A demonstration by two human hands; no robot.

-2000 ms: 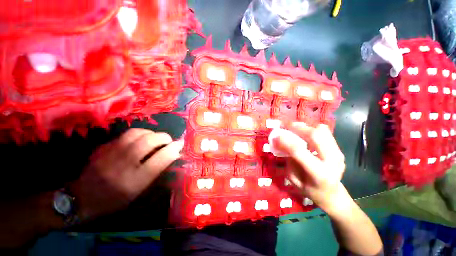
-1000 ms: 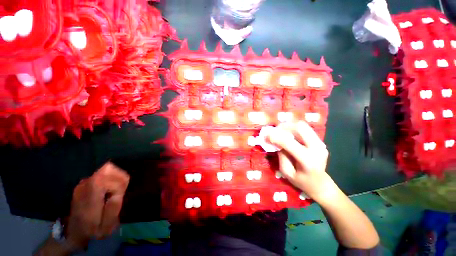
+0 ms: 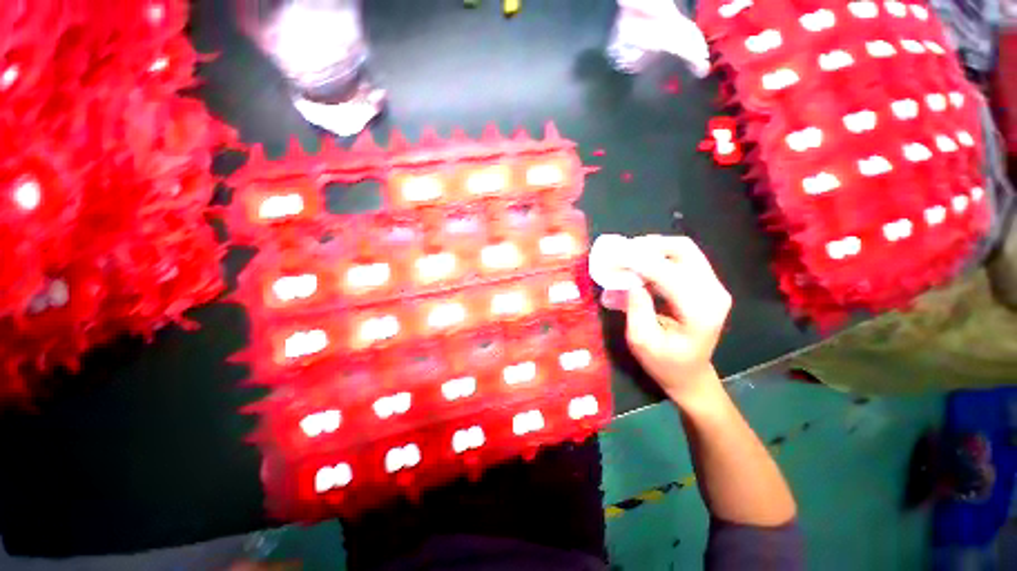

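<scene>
A red moulded silicone sheet (image 3: pixel 418 323) with spiky edges and rows of white two-lobed areas lies in front of me; one cell near its top left is empty. My right hand (image 3: pixel 675 307) is just off the sheet's right edge. It pinches a white wiping cloth (image 3: pixel 612 265) between thumb and fingers. My left hand is not clearly in view; only a small blurred skin-coloured patch shows at the bottom edge.
A ragged red sheet stack (image 3: pixel 100 190) fills the left. A right sheet stack (image 3: pixel 864 145) stands at the upper right, with a loose red part (image 3: pixel 723 142) and a crumpled white wipe (image 3: pixel 658 34) beside it. A blurred clear bottle (image 3: pixel 317 50) is above the sheet.
The view has shifted, so the sheet and stacks sit differently in the picture. My right hand has moved off the sheet to its right side with the cloth. My left hand has dropped from clear view.
</scene>
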